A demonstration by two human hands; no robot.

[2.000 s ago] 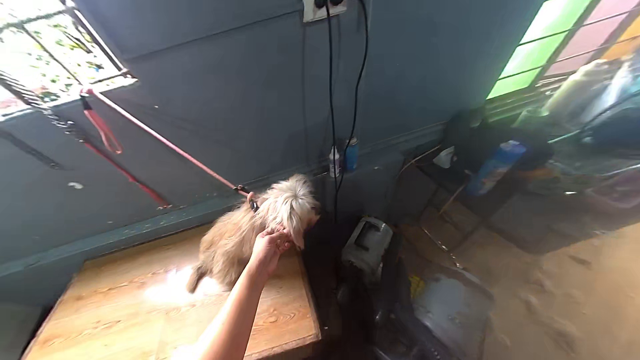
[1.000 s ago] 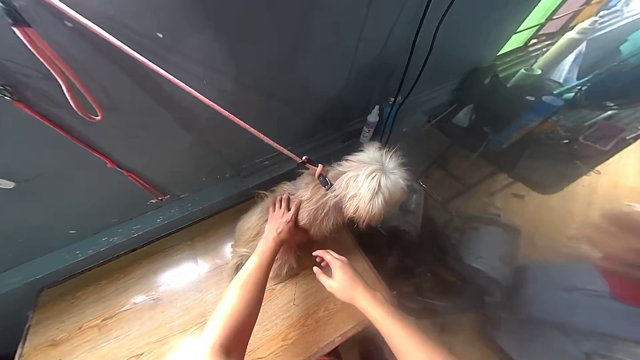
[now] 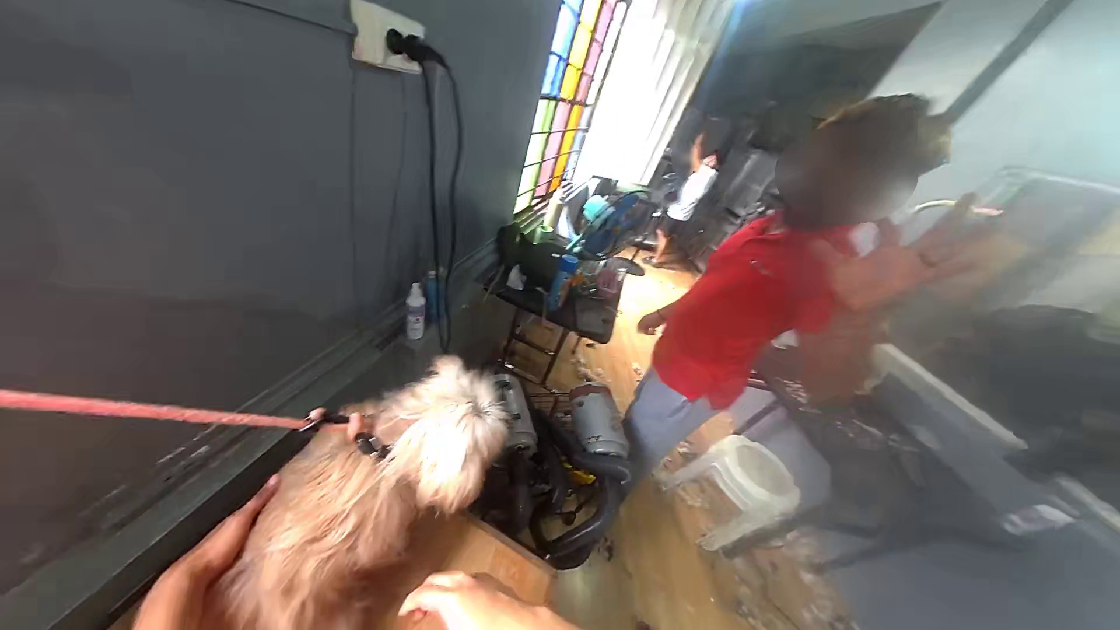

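Observation:
A shaggy light-brown dog (image 3: 332, 516) with a paler head is on a wooden tabletop (image 3: 499, 560), facing away to the right. A red leash (image 3: 157, 409) runs from the left to a dark clip and collar at its neck. My left hand (image 3: 214, 547) lies against the dog's left flank, on the wall side, partly hidden by fur. My right hand (image 3: 464, 599) is low in the view, just right of the dog, over the tabletop, with nothing visible in it; its fingers are partly cut off by the lower edge.
A person in a red shirt (image 3: 735, 306) stands at the right, an arm raised. Beyond the table are canister machines with black hoses (image 3: 599, 424), a white plastic stool (image 3: 752, 481) and a black side table (image 3: 591, 315). A spray bottle (image 3: 416, 312) stands by the wall.
The view has swung to the right, bringing the person in red into sight. My left hand has gone from the dog's back to its wall-side flank.

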